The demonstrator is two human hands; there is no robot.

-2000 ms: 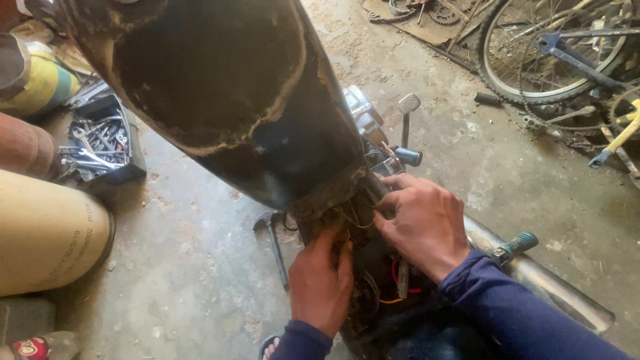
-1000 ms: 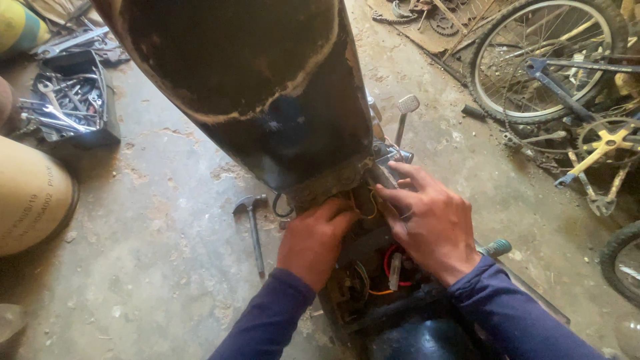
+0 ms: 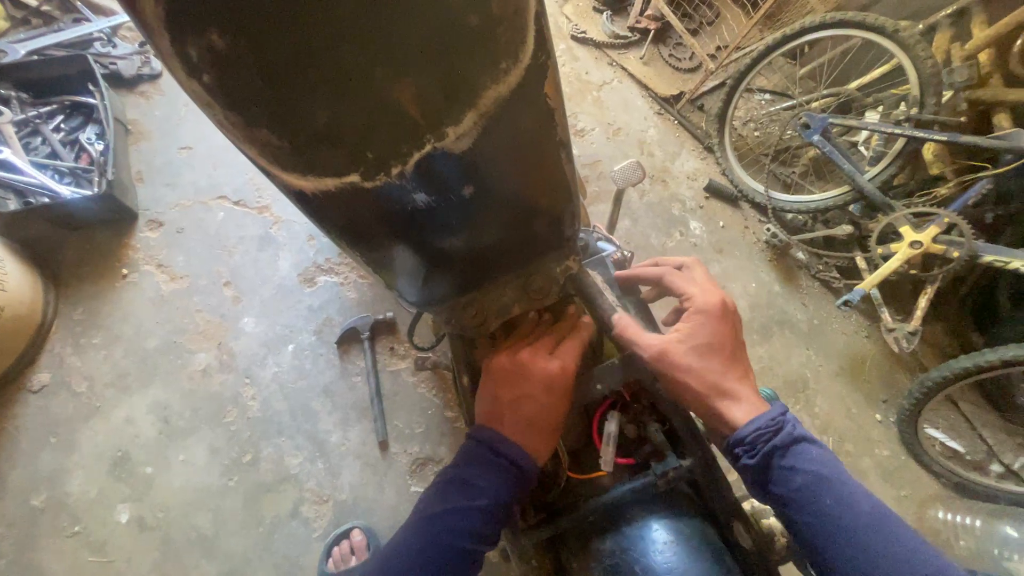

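Observation:
A worn dark motorcycle fuel tank (image 3: pixel 448 184) fills the upper middle, above the motorcycle frame (image 3: pixel 596 296). My left hand (image 3: pixel 536 376) reaches under the tank's rear edge, its fingertips partly hidden there, so whether they grip anything is unclear. Across the frame tube, my right hand (image 3: pixel 692 336) rests with thumb on the near side and fingers curved over the far side. Below the hands, a red wire (image 3: pixel 598 424) and a clear plastic connector (image 3: pixel 610 442) show inside the frame. The black rear fender (image 3: pixel 656 544) lies at the bottom.
A claw hammer (image 3: pixel 372 376) lies on the concrete floor at left. Beyond it stands a black box of wrenches (image 3: pixel 120 172). Bicycle parts with a wheel (image 3: pixel 724 120) and a yellow crankset (image 3: pixel 912 244) lie at right. A sandalled foot (image 3: pixel 350 548) is at the bottom.
My right hand's fingers have spread and lifted somewhat from the frame tube. My left hand stays at the tank's rear edge, its fingertips now further under it.

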